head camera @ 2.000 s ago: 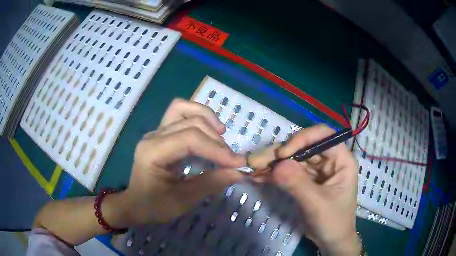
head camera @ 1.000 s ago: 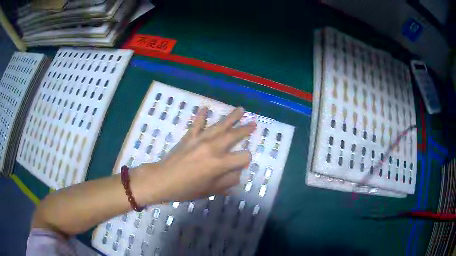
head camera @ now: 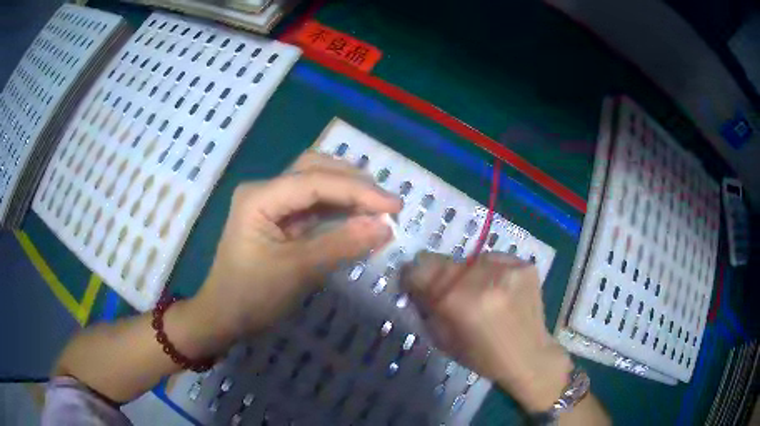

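Note:
My left hand (head camera: 283, 241) is above the white slotted tray (head camera: 543, 252), thumb and forefinger pinching a small bright metal component (head camera: 390, 223). My right hand (head camera: 479, 308) is just to its right, palm down and blurred, with fingers curled. A thin red lead (head camera: 493, 200) arcs down to the right fingers. No pen tool shows there, and what the right fingers hold is hidden. The tray lies flat, with dark and shiny parts in its slots; its lower part is in shadow.
A left tray (head camera: 279, 52) holds dark parts and tan slots, beside a tray stack (head camera: 100, 29). A right tray stack (head camera: 696, 362) stands near a small white device (head camera: 733, 220). A red label (head camera: 337, 46) and red and blue tape mark the green mat beyond the centre tray.
The view has shifted. My left hand, spread over the tray one second ago, now pinches a small component. My right hand has come back into view beside it, with the red lead.

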